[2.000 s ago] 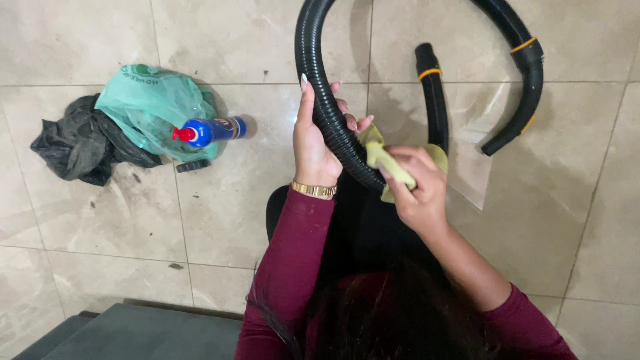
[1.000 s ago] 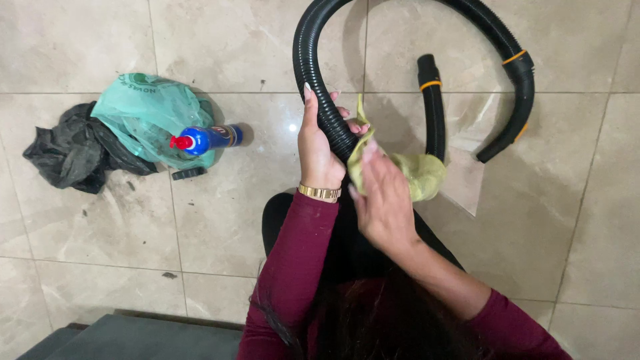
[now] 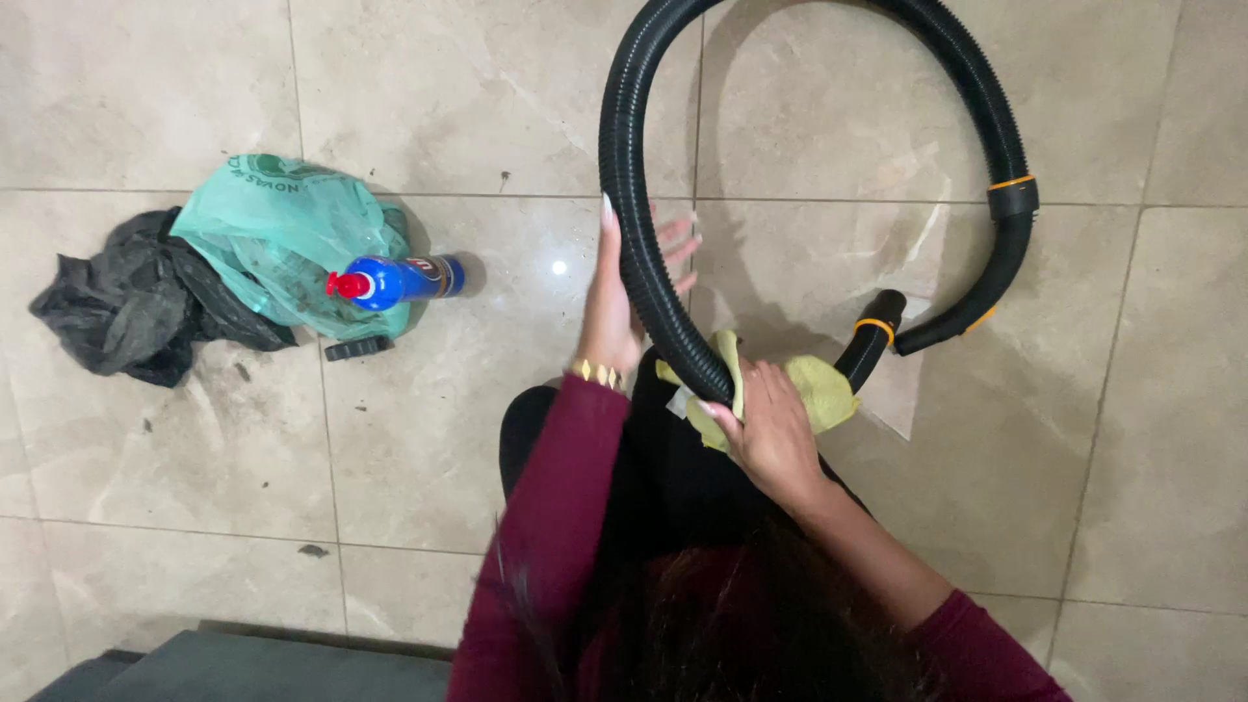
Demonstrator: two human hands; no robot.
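Observation:
A black ribbed vacuum cleaner hose (image 3: pixel 639 127) loops from my lap over the tiled floor, with orange rings near its end parts. My left hand (image 3: pixel 624 292) supports the hose's left side, palm against it, fingers spread beyond it. My right hand (image 3: pixel 775 424) grips a yellow cloth (image 3: pixel 822 392) wrapped round the lower hose, thumb near the ribs. Just right of the cloth, a black hose end with an orange ring (image 3: pixel 875 331) points up. Part of the hose under the cloth and my right hand is hidden.
At the left lie a green plastic bag (image 3: pixel 283 234), a crumpled black bag (image 3: pixel 136 302), a blue bottle with a red cap (image 3: pixel 400 281) and a small black round part (image 3: pixel 358 348). A grey padded piece (image 3: pixel 273 668) stands at the lower left. Dirt bits dot the floor.
My left hand's fingers have spread away from the hose, which they curled around before. My right hand, flat over the cloth a second ago, now wraps it with the thumb on the left.

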